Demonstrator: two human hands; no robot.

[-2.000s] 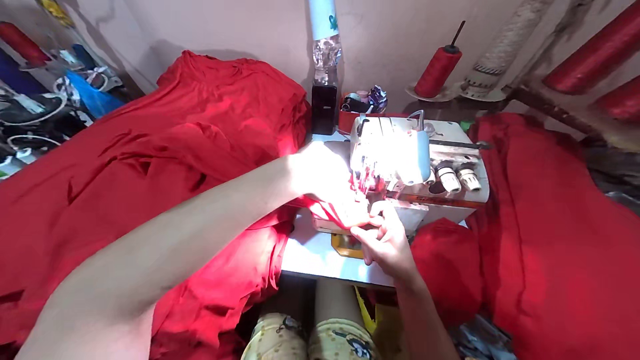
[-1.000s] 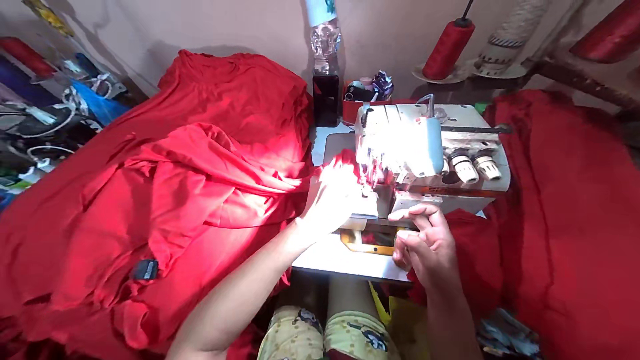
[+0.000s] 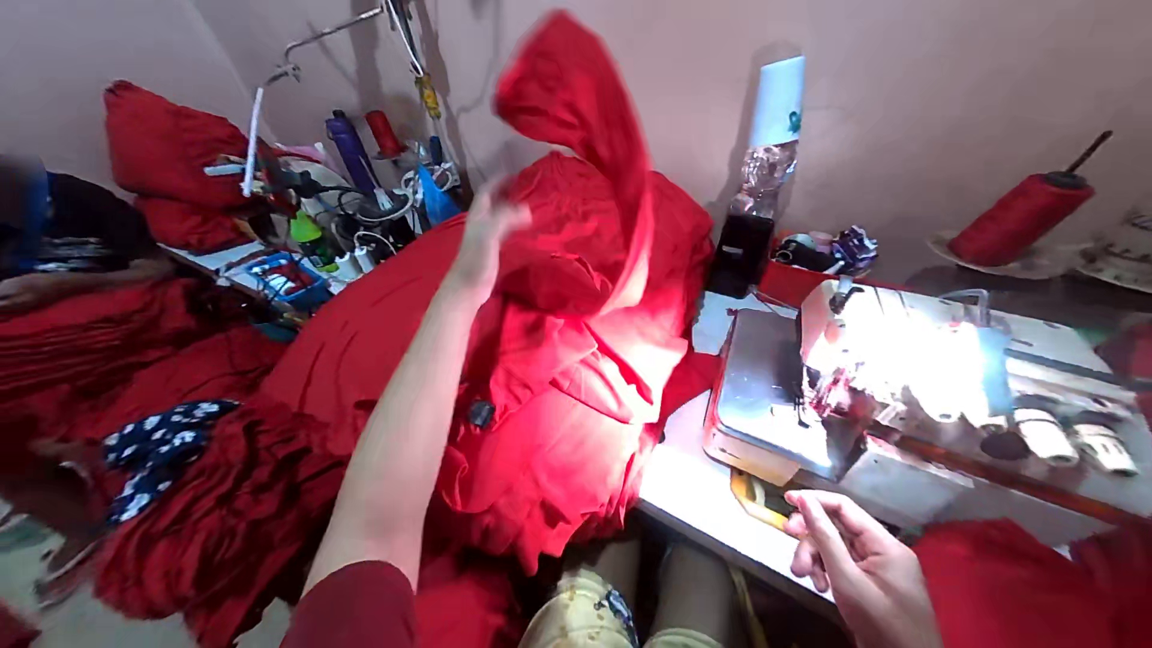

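My left hand (image 3: 495, 225), blurred, is raised over the heap of red fabric (image 3: 576, 396) left of the machine. A length of red cloth (image 3: 598, 99) is in the air just right of it; no grip on it can be made out. My right hand (image 3: 855, 558) is near the table's front edge, below the overlock sewing machine (image 3: 927, 360), fingers curled and thumb near the fingertips. Whether something thin is between them cannot be told. The machine's lamp glares over its needle area, and its metal plate (image 3: 765, 387) has no cloth on it.
A plastic bottle (image 3: 769, 171) and a red box of small items (image 3: 792, 279) stand behind the machine. A red thread cone (image 3: 1021, 220) is at the right. Another person's arm (image 3: 81, 288) and a blue basket (image 3: 292, 283) are at the left.
My left hand has left the needle area and moved left over the heap. Red cloth is now up in the air there. The view has swung left.
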